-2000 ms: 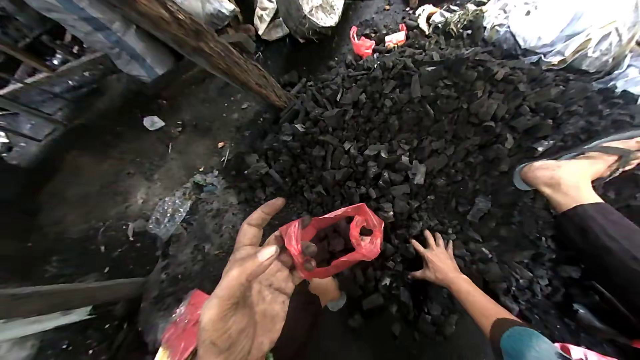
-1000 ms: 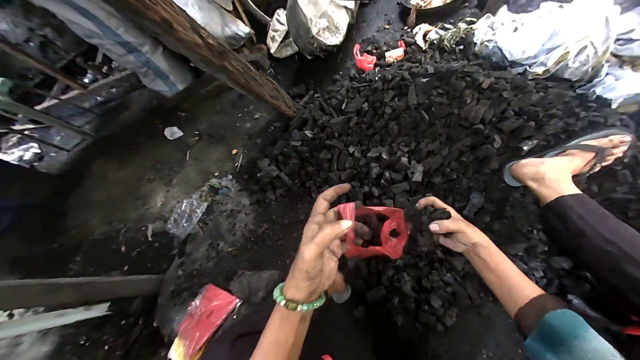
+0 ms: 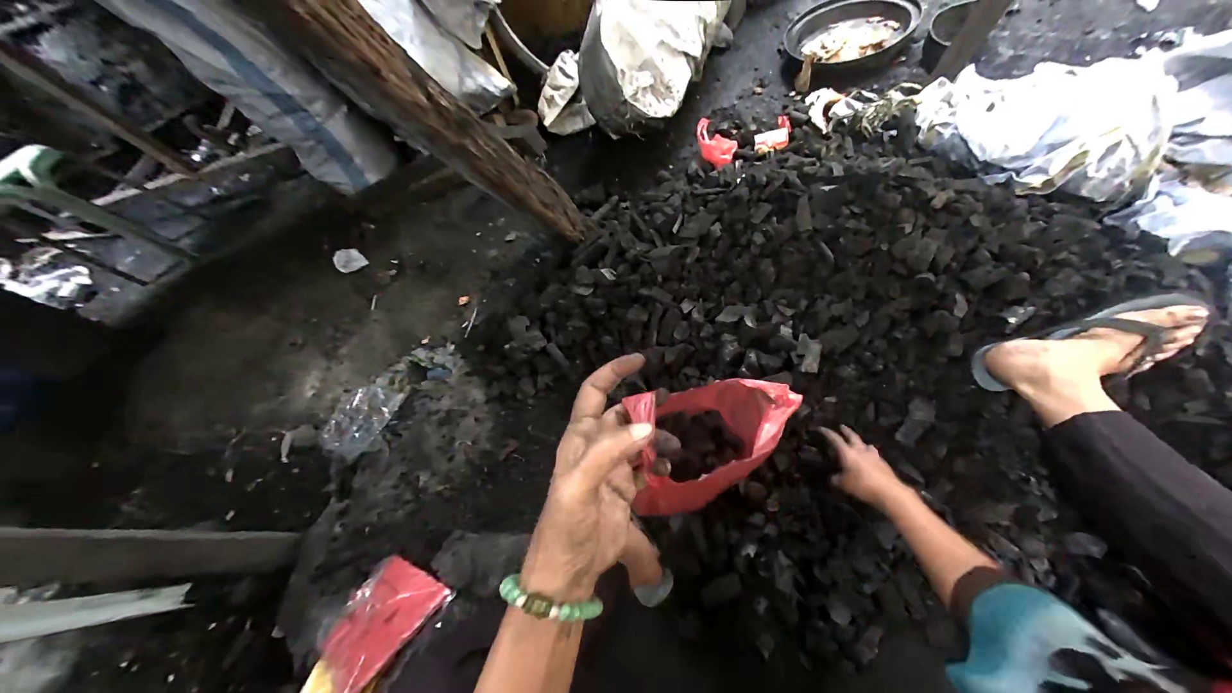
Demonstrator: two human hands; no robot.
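My left hand (image 3: 602,462), with a green bead bracelet on the wrist, pinches the left rim of a red plastic bag (image 3: 707,491). The bag's mouth gapes upward, and dark charcoal pieces (image 3: 703,443) lie inside. Just right of the bag, my right hand (image 3: 859,467) reaches down at the charcoal pile (image 3: 770,260), fingers spread. Its fingertips are against dark lumps, and whether they grip any is hard to tell.
A wooden post (image 3: 452,125) slants down to the pile's left edge. A packet of red bags (image 3: 385,621) lies lower left. My sandalled foot (image 3: 1097,351) rests on the charcoal at right. White plastic sheets (image 3: 1049,125), a small red bag (image 3: 717,144) and a round pan (image 3: 852,48) are beyond.
One second ago my right hand was at the bag's right side with dark lumps; now it is lower, over the pile. The bag's mouth is wider. Two seconds ago my left palm was turned up more.
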